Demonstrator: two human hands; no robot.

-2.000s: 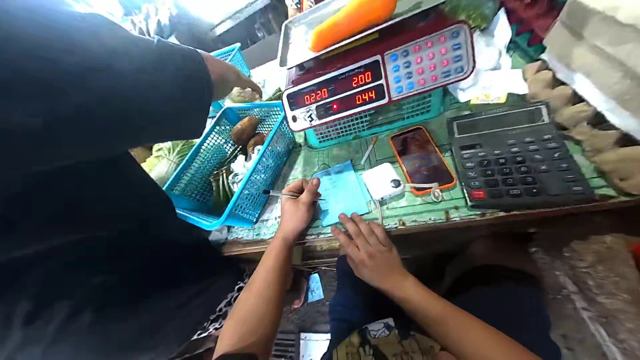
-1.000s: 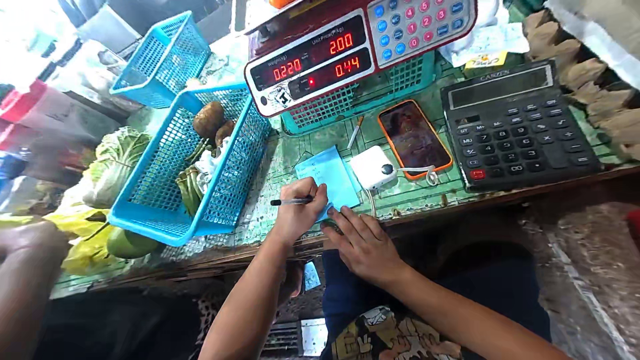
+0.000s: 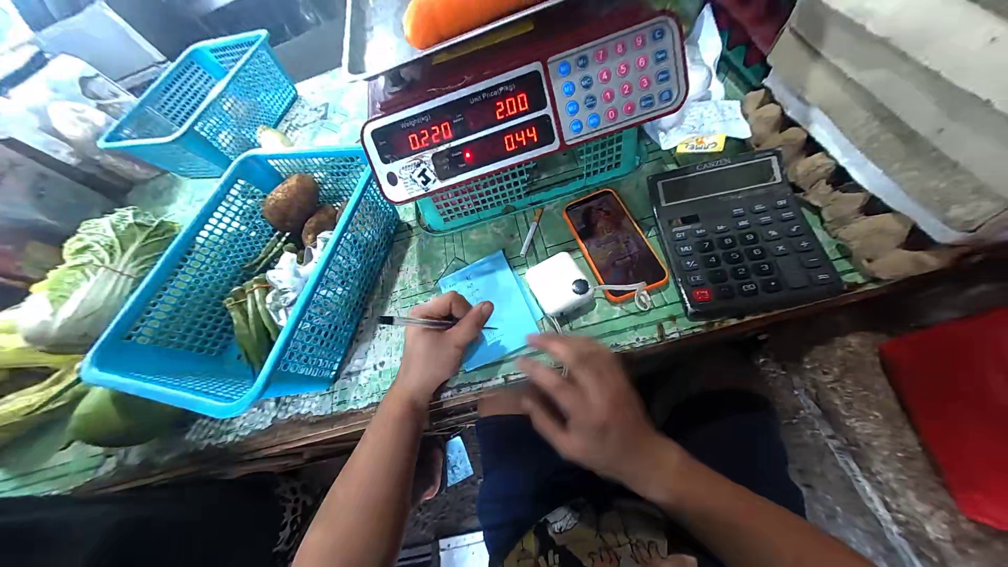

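Observation:
My left hand (image 3: 441, 339) holds a pen (image 3: 417, 321), its tip over a blue paper pad (image 3: 496, 295) that bears some writing. My right hand (image 3: 587, 394), blurred, hovers at the pad's lower right edge with its fingers spread and nothing in them. Just right of the pad lies a small white device (image 3: 557, 282) with a cord. Beyond it are a phone in an orange case (image 3: 618, 246), a thin white stick like a cigarette (image 3: 532, 233) and a black desk calculator (image 3: 736, 236). Behind the pad stands a digital weighing scale (image 3: 480, 126) with lit red digits and an orange vegetable (image 3: 457, 17) on its tray.
A blue plastic basket (image 3: 189, 403) holds brown root vegetables (image 3: 291, 201), green pods and a crumpled plastic bag. A second blue basket (image 3: 197, 102) stands behind it. Napa cabbage (image 3: 110, 260) lies at the left, a green fruit (image 3: 122, 417) below, egg trays (image 3: 866, 220) at the right.
The other person's arm and dark clothing have moved away from the baskets to the left. My right hand has lifted from the pad's edge. My left hand keeps the pen over the pad.

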